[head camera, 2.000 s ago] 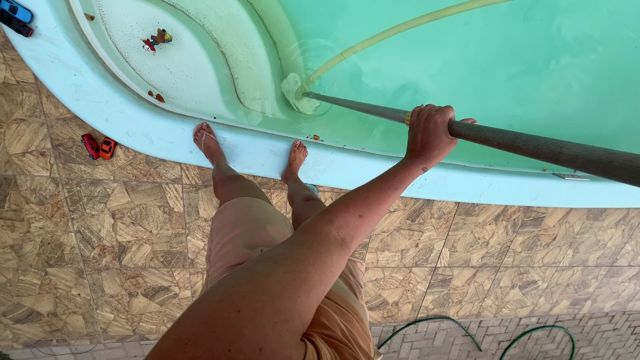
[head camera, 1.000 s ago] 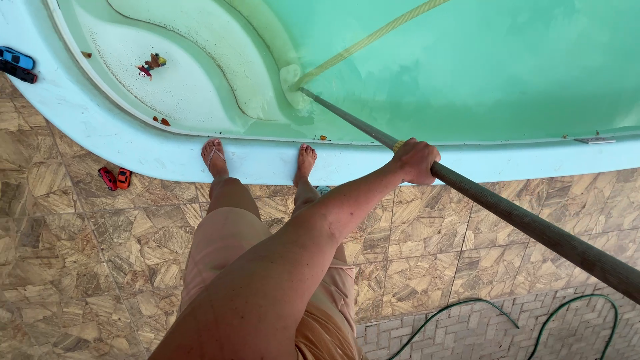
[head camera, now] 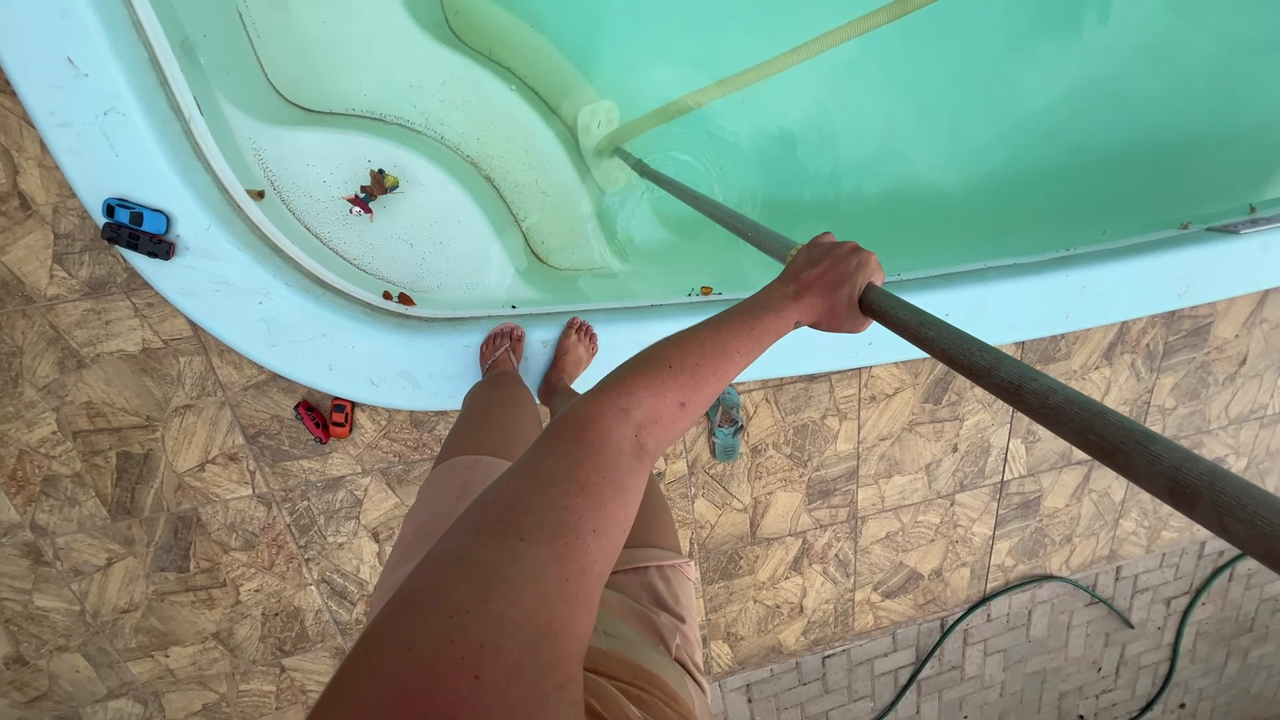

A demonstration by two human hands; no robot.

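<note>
My left hand [head camera: 828, 284] is closed around a long ribbed pole [head camera: 1060, 400] above the pool's near rim. The pole slants from the lower right down into green water. At its far end is a pale pool vacuum head [head camera: 600, 130], underwater against the edge of a curved step. A yellowish corrugated hose [head camera: 770, 68] runs from that head toward the upper right. My right hand is out of view, and so is the pole's near end. A small figure toy [head camera: 372, 192] lies on the shallow step [head camera: 450, 215], left of the vacuum head.
My feet stand on the light blue pool rim [head camera: 1050, 315]. Blue [head camera: 136, 216] and black [head camera: 138, 241] toy cars sit on the rim at left; red [head camera: 311, 421] and orange [head camera: 340, 418] ones lie on tiles. A teal flip-flop [head camera: 726, 424] and a green garden hose [head camera: 960, 625] lie behind the rim.
My right foot has moved closer to my left foot, and the teal flip-flop now shows fully. The vacuum head is slightly farther from the near rim. My left hand stays closed on the pole.
</note>
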